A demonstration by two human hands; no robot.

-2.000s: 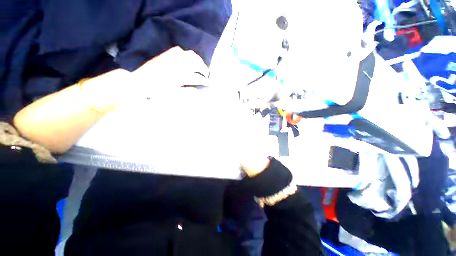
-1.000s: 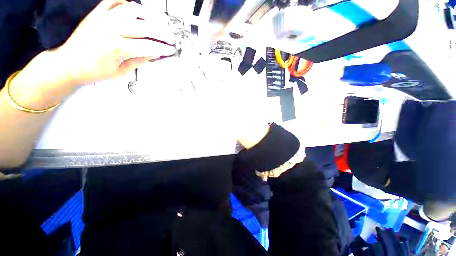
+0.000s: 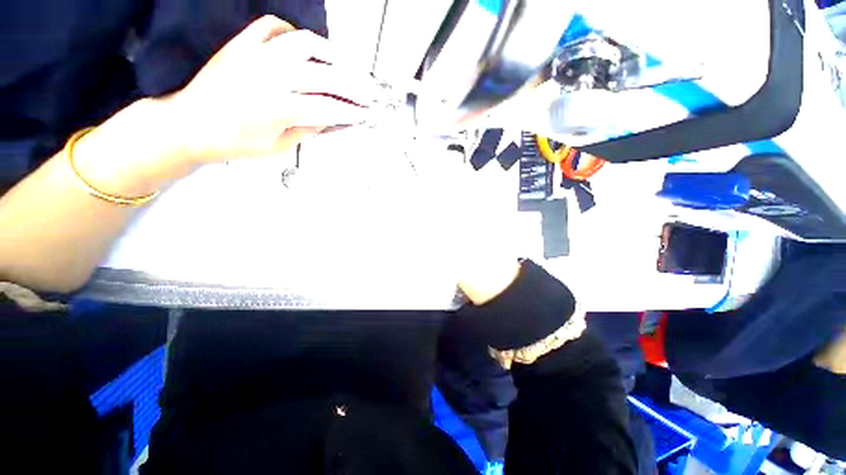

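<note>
My left hand (image 3: 269,97), with a gold bangle at the wrist, reaches in from the left. Its fingertips are at the needle area (image 3: 394,107) of the white sewing machine (image 3: 724,56); glare hides whether they pinch anything. My right hand (image 3: 484,274) rests at the table's near edge below a black cuff. Its fingers are lost in glare, so its grip cannot be told. Navy cloth (image 3: 223,28) lies behind and left of my left hand. Scissors with yellow and orange-red handles (image 3: 583,165) lie right of the needle.
Small black patches (image 3: 487,147) and a lined black strip (image 3: 535,172) lie near the scissors. A blue object (image 3: 705,189) and a phone (image 3: 694,250) are farther right. A graduated strip (image 3: 232,292) runs along the near edge. Another person's dark sleeve (image 3: 788,408) shows at right.
The view has moved closer to the machine since two seconds ago. My left hand's fingers now show spread at the needle area. My right hand stays at the near edge.
</note>
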